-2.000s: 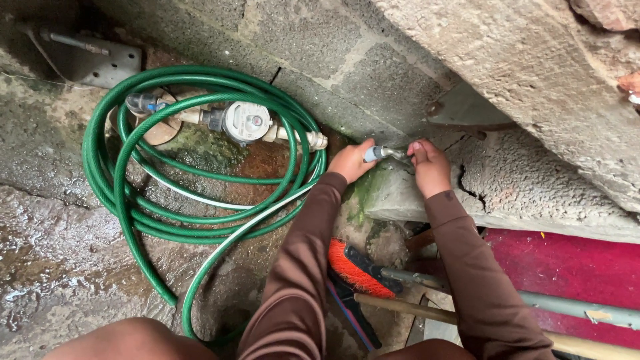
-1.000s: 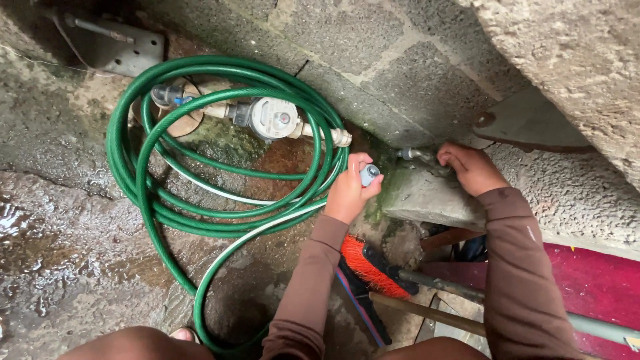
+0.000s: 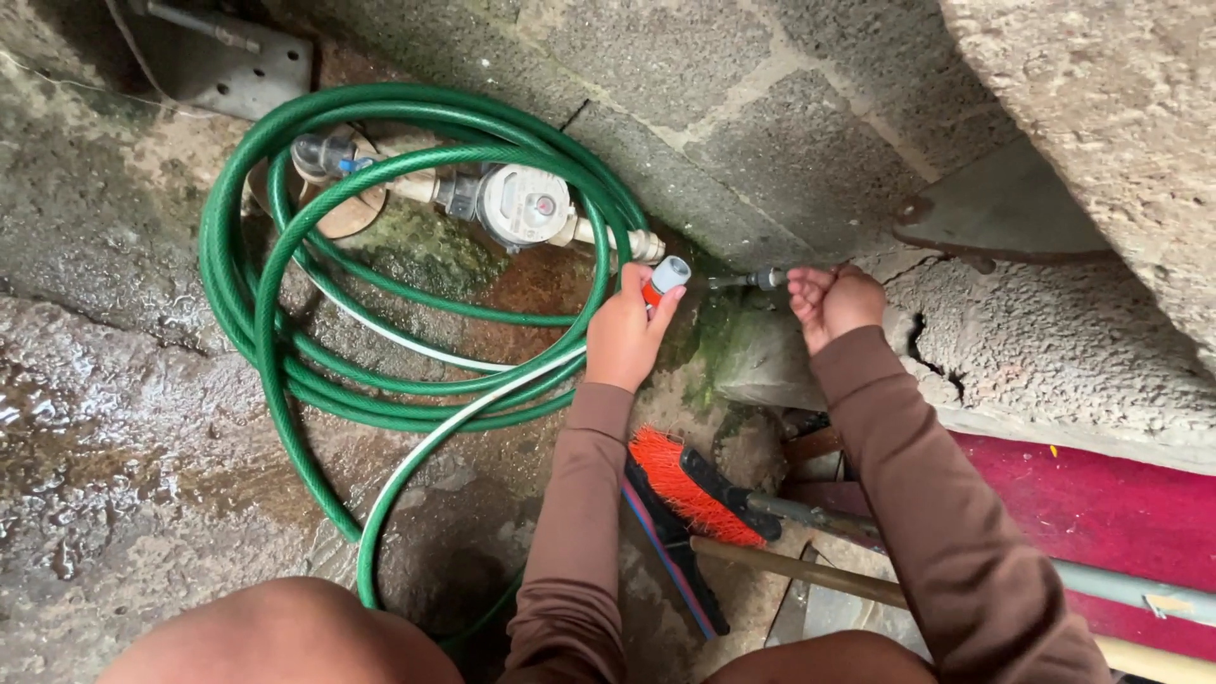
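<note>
My left hand (image 3: 629,328) holds a grey and orange hose connector (image 3: 670,275), its grey open end facing up. The coiled green garden hose (image 3: 271,323) lies left of that hand and loops over a water meter (image 3: 524,204) with its pipe fittings. My right hand (image 3: 833,302) is at a small tap or pipe fitting (image 3: 766,278) low by the block wall, with its fingers curled at the right end. Water seems to come from the fitting's left end. The connector and the fitting are apart.
Below my hands lie an orange-bristled broom (image 3: 689,484) and a squeegee (image 3: 679,560). A concrete block wall (image 3: 665,66) runs behind, with a rough concrete slab (image 3: 1121,114) overhanging at upper right. The floor (image 3: 114,475) at left is wet. A perforated metal plate (image 3: 256,71) stands upper left.
My left hand has moved left with the connector, away from the fitting where both hands were close together two seconds ago. My right hand remains by the fitting.
</note>
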